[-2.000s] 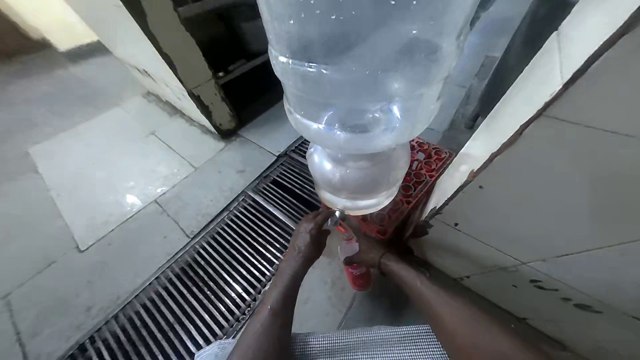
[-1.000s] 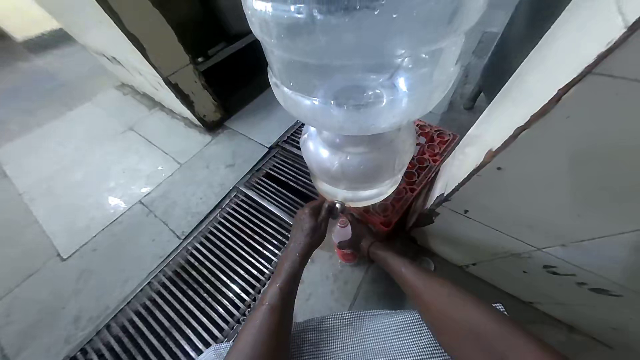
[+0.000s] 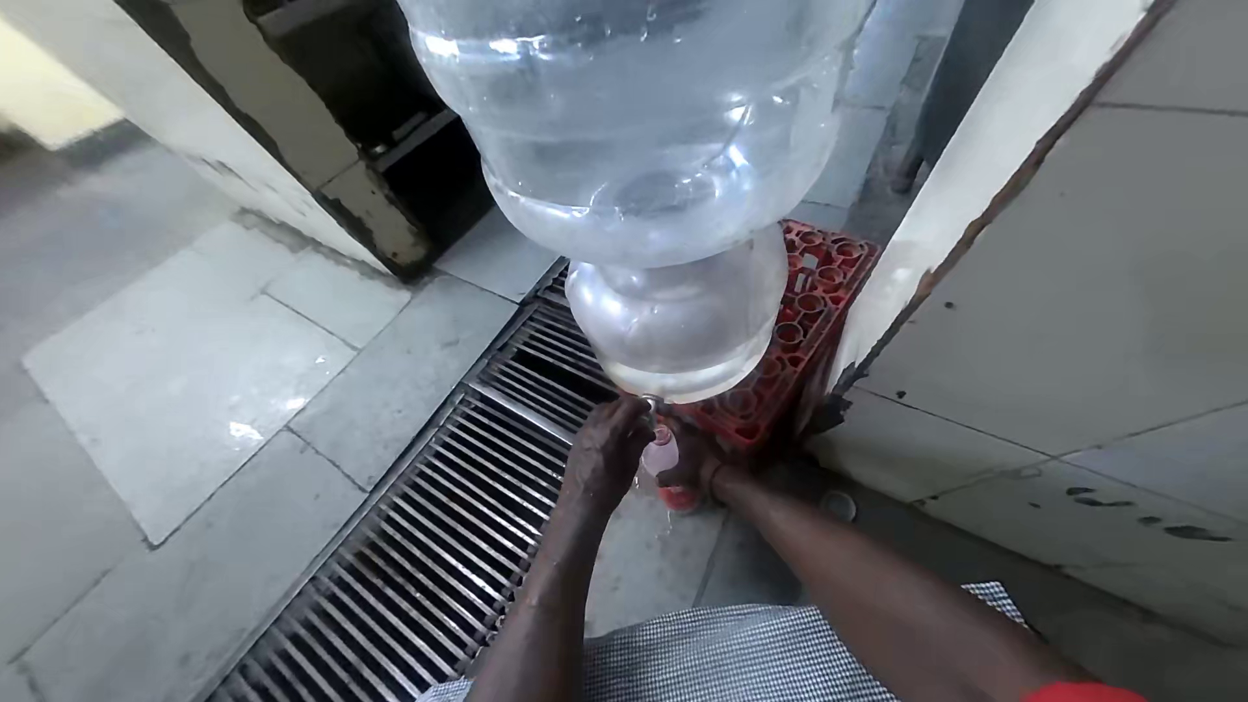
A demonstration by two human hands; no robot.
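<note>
A large clear plastic water container (image 3: 673, 195) fills the upper middle, its narrow lower part (image 3: 682, 322) above my hands. A small metal tap (image 3: 651, 402) shows at its lower rim, with the fingers of my left hand (image 3: 612, 439) closed around it. Just under the tap, my right hand (image 3: 694, 456) grips a small clear bottle with a red lower part (image 3: 663, 453), held roughly upright. Drops of water show beside and below the bottle. The far side of the right hand's grip is hidden.
Behind the container stands a red plastic crate (image 3: 819, 312) against a tiled wall (image 3: 1072, 292). A metal floor grating (image 3: 439, 517) runs diagonally at the left. Further left are wet floor tiles (image 3: 195, 370) and a pillar edge (image 3: 390, 229). A checked cloth (image 3: 721, 648) covers my lap area.
Both hands stay at the tap and the bottle. Drops now show below the bottle. The view has shifted slightly.
</note>
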